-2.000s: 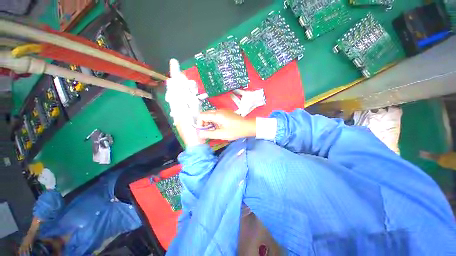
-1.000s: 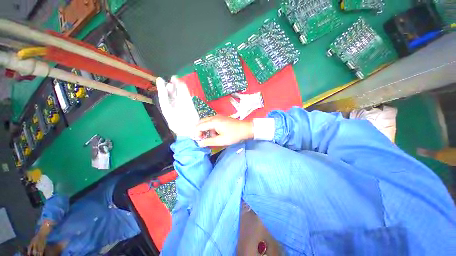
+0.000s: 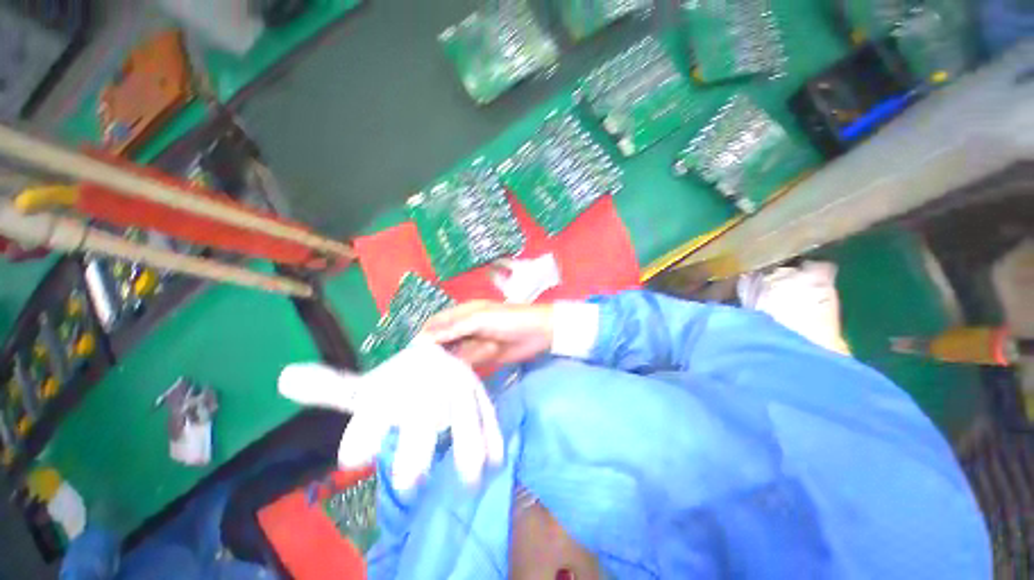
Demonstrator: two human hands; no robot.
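My left hand (image 3: 403, 408) wears a thin white glove. Its fingers are spread and point down and left, and it holds nothing. My right hand (image 3: 493, 331) is bare, below a pale cuff. Its fingers are closed on the glove's cuff at my left wrist; the fingertips are partly hidden. A crumpled white glove (image 3: 528, 276) lies on the red sheet (image 3: 604, 244), just beyond my right hand. A circuit board (image 3: 406, 317) lies just beyond my left hand. Another circuit board (image 3: 471, 218) lies partly on the red sheet.
Several more boards lie on the green mat (image 3: 692, 111), near a small dark box (image 3: 850, 100). Pipes (image 3: 147, 190) cross the left. Another person's blue sleeve (image 3: 96, 555) shows at lower left. White cloth (image 3: 794, 300) and an orange-yellow air gun (image 3: 964, 346) are at right.
My gloved left hand has turned from pointing up to pointing down and left, with its fingers spreading. My right hand stays at its wrist. The view has shifted, and the bench appears further left and lower.
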